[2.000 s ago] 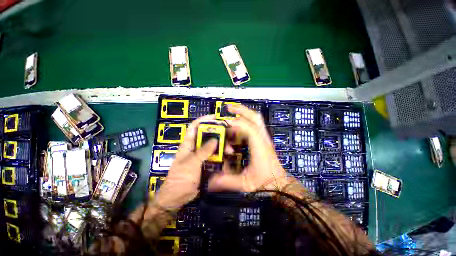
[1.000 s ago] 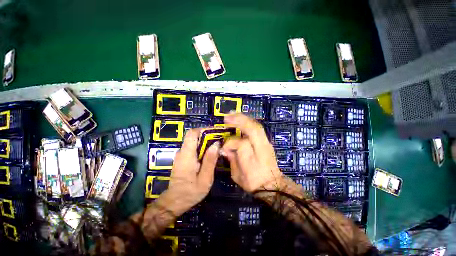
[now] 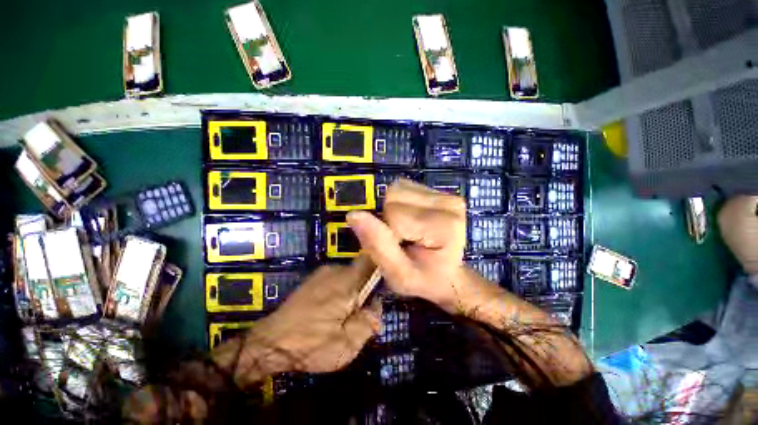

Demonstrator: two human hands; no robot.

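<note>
My left hand (image 3: 312, 319) grips a thin piece (image 3: 371, 286), seen nearly edge-on and mostly hidden by fingers; it looks like a phone part. My right hand (image 3: 420, 245) is against it from the upper right, fingers curled and thumb out; whether it grips is hidden. Both hands are above a shiny black blister tray (image 3: 205, 178). Its left columns hold black front housings with yellow frames (image 3: 236, 191). Its right columns hold black housings with pale keys (image 3: 566, 197) and no yellow frame. The hands and forearms hide part of the middle and lower tray.
Board assemblies (image 3: 62, 270) are piled at the left, beside a black keypad piece (image 3: 164, 204). Several assemblies (image 3: 435, 54) lie on the green belt beyond a pale rail (image 3: 374, 108). One (image 3: 612, 266) lies right of the tray. A grey perforated housing (image 3: 698, 153) and another person's arm (image 3: 738, 236) are at right.
The view has shifted, so the tray and pile sit further left and higher. The yellow-framed piece between my hands has turned nearly edge-on and lower. My right hand has curled. A person's arm now shows at right.
</note>
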